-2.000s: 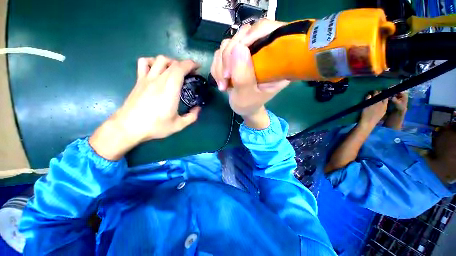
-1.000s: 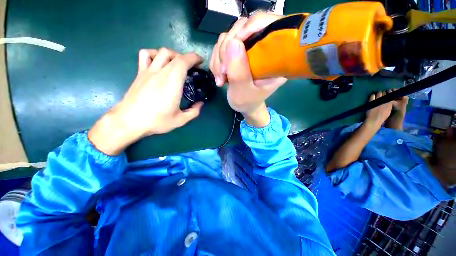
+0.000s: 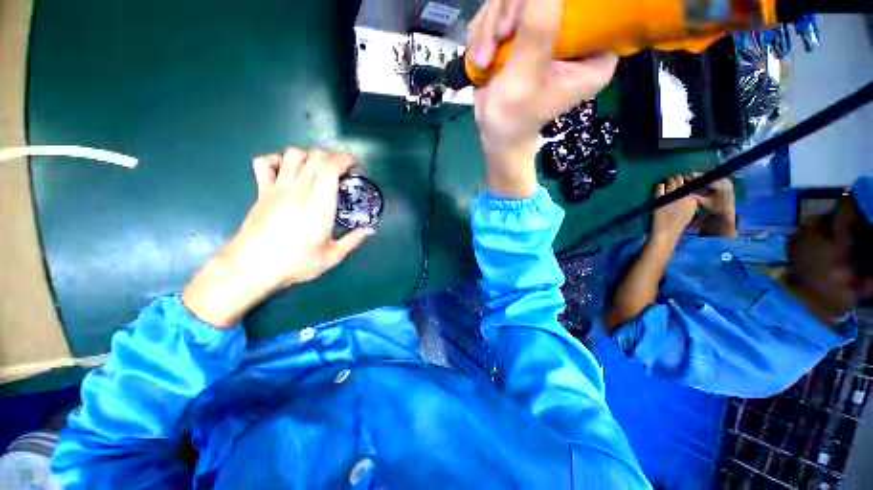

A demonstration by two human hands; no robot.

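My left hand (image 3: pixel 292 215) holds a round black part (image 3: pixel 360 202) flat on the green bench, fingers and thumb around its left side. My right hand (image 3: pixel 522 91) grips the orange electric screwdriver (image 3: pixel 622 24), which lies nearly level and is cut off by the top edge. Its dark nose points left, at the front of the silver-grey screw feeder (image 3: pixel 383 62). Whether the tip touches the feeder, or holds a screw, is too small to tell.
A cluster of round black parts (image 3: pixel 577 148) lies right of my right wrist. Beyond it is a black bin with white contents (image 3: pixel 675 96). A coworker in a blue smock (image 3: pixel 732 297) works at the right. A black cable crosses there. A pale strip (image 3: pixel 72 153) lies at the left.
The screwdriver and my right hand have moved from above the round part up and right to the feeder. The round part is now uncovered, still under my left hand. The view has shifted somewhat.
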